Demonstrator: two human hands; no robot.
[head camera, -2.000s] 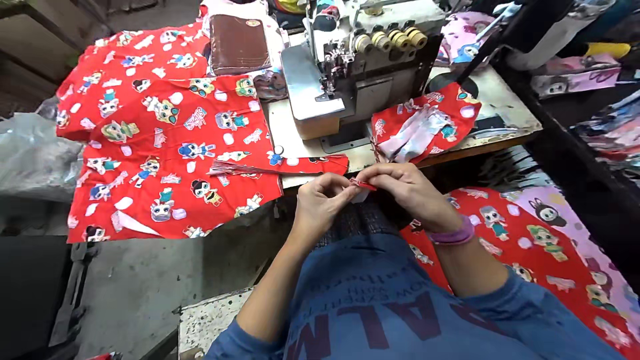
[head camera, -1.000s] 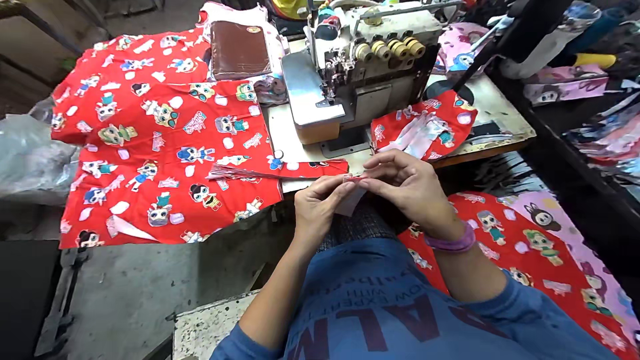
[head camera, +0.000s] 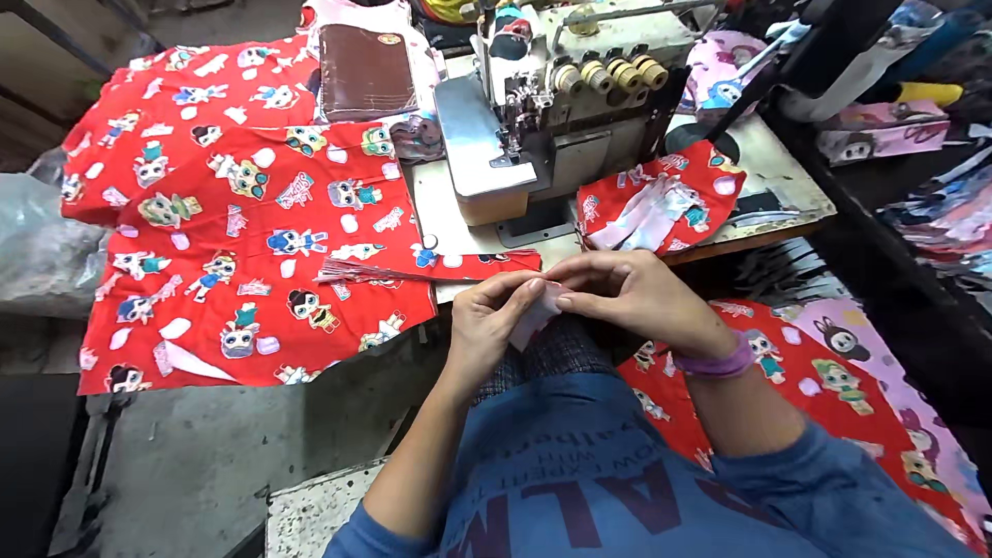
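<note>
Both of my hands meet over my lap, in front of the table's edge. Between thumb and fingers, my left hand (head camera: 492, 322) pinches a small piece of fabric (head camera: 532, 316), its pale side showing. My right hand (head camera: 639, 298) grips the same piece by its upper right part. Behind my hands stands an overlock sewing machine (head camera: 589, 93) with several thread tension dials. A stack of narrow red printed strips (head camera: 465, 266) lies just left of and behind my left hand. Beyond my right hand is a folded red printed piece (head camera: 701, 182) with pale strips on it.
A large red printed cloth (head camera: 256, 256) covers the left side and hangs over the edge. A brown case (head camera: 366, 71) rests at its back. More red printed fabric (head camera: 821, 372) lies at my right. Fabric scraps (head camera: 949, 217) are heaped at far right; a plastic bag (head camera: 46, 248) is far left.
My fingers have shifted on the small fabric piece, and more of its pale side shows below them than two seconds ago. My right hand's fingers have drawn in closer to my left hand.
</note>
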